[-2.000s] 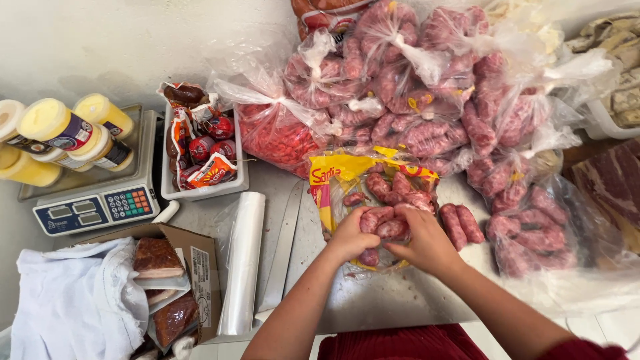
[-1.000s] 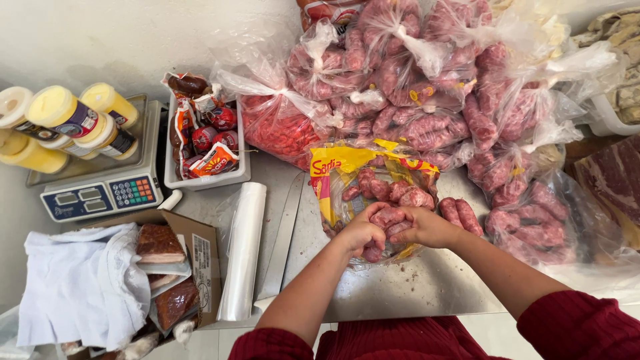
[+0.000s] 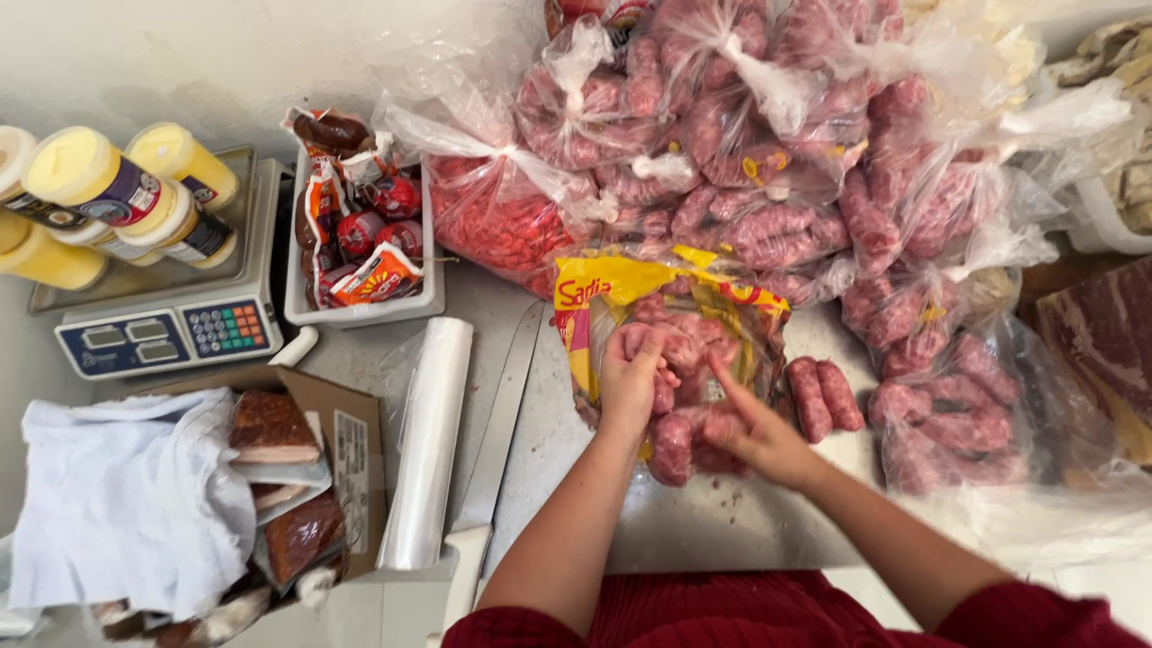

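Note:
My left hand is closed around raw sausages over an opened yellow printed plastic package on the steel counter. Fingers apart and slightly blurred, my right hand touches or hovers at the linked sausages on the package's near side; whether it grips one cannot be told. More sausages lie on the package behind my hands. Just right of it, a pair of sausages rests on the counter.
Tied clear bags of sausages are heaped behind. Leftward are a long knife, a plastic bag roll, a white bin of packaged meats, a scale bearing jars, and a cardboard box with a cloth.
My hands were close together on the sausages and are now apart, the right one with its fingers spread. Linked sausages now hang or lie at the package's near edge.

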